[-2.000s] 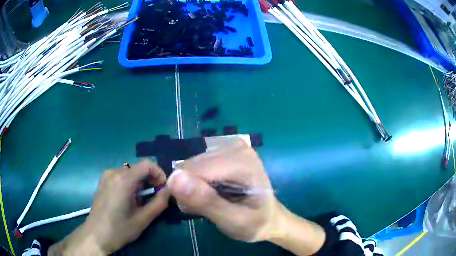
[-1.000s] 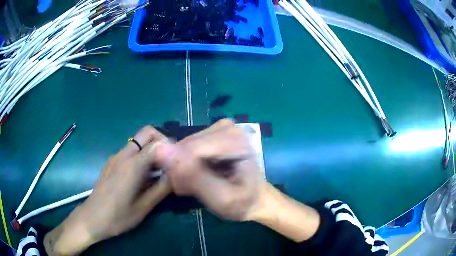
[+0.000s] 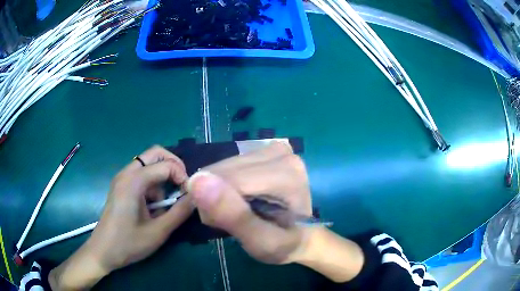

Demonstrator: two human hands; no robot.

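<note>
My left hand (image 3: pixel 139 207) holds a white cable (image 3: pixel 63 235) near its end, over the left side of a black pad (image 3: pixel 210 152). The cable runs left to a red connector (image 3: pixel 17 260), where a second white lead (image 3: pixel 44 196) goes up with thin cores at its tip. My right hand (image 3: pixel 251 199) meets my left fingertips at the cable end and holds a slim dark hand tool (image 3: pixel 271 209) against the palm; its fingertips hide the cores and any housing there. A pale card (image 3: pixel 256 145) shows partly behind my right hand.
A blue tray (image 3: pixel 228 54) of small black housings is at the back. A pile of white cables (image 3: pixel 51 57) fans out at the left. A few white cables (image 3: pixel 370 51) lie diagonally at the right. A small black piece (image 3: pixel 244 112) lies beyond the pad.
The view has shifted slightly. My hands stay together at the cable end; the left fingers have opened a little, showing more white cable between them than one second ago.
</note>
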